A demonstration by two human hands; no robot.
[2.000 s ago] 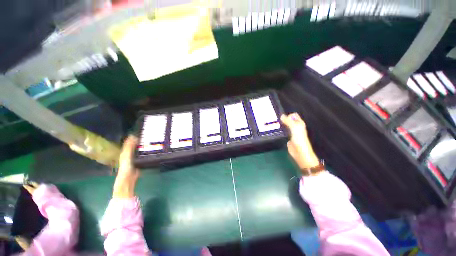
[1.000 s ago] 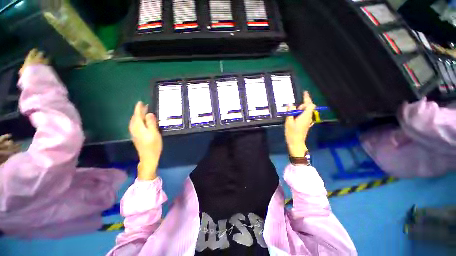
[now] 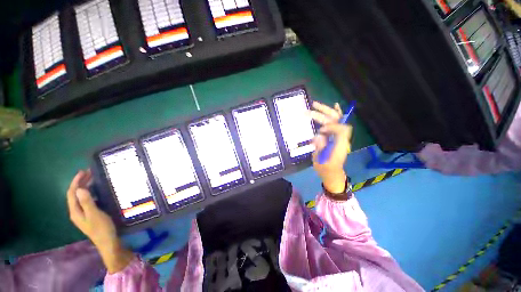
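Note:
A black phone tray (image 3: 168,219) lies on the green bench near its front edge. Its slots hold several lit phones with white screens; the leftmost phone (image 3: 128,179) shows an orange bar near its bottom. My left hand (image 3: 94,219) is at the tray's left end, fingers against its edge. My right hand (image 3: 333,142) is at the right end, holding a blue pen (image 3: 337,132), with its fingertips at the rightmost phone (image 3: 294,125).
A thick black tray stack (image 3: 171,71) with lit phones stands behind the tray. Another dark stack (image 3: 394,80) with phones stands at the right. The green bench (image 3: 51,165) carries a thin white line. Pink sleeves of other people show at lower left and right.
The work tray was at the back two seconds ago and is now near the front edge. Over the last second the view has tilted, and my right fingers have moved over the rightmost phone.

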